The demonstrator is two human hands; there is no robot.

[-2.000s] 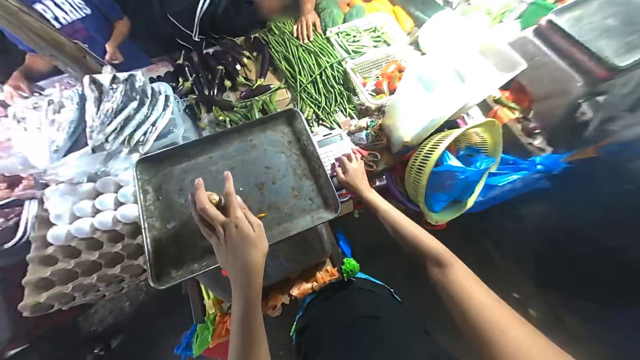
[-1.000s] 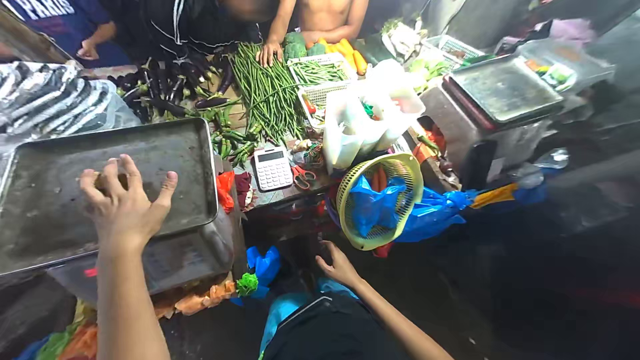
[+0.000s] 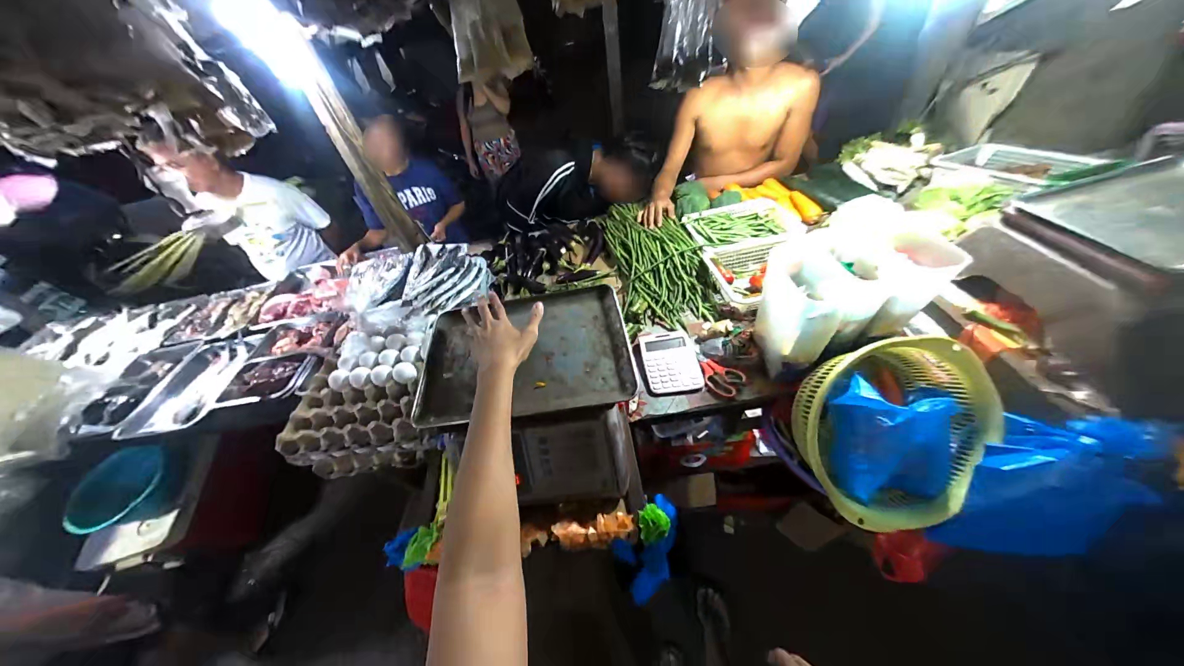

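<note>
My left hand reaches over the left part of a worn metal tray, fingers spread and holding nothing; whether it touches the tray is unclear. The tray rests on a weighing scale. A small yellow bit lies on the tray. Only a sliver of my right hand shows at the bottom edge, too little to read its fingers. Right of the tray are a white calculator and red-handled scissors. White eggs sit in stacked cardboard egg trays to the left.
Behind the tray lie eggplants and long green beans, with a person's hand on the beans. A yellow basket holds blue plastic bags. Metal trays of meat stand left. Several people are behind the stall.
The view has swung up, bringing more people and the meat trays into sight. My right hand, by the calculator two seconds ago, has drawn down to the bottom edge.
</note>
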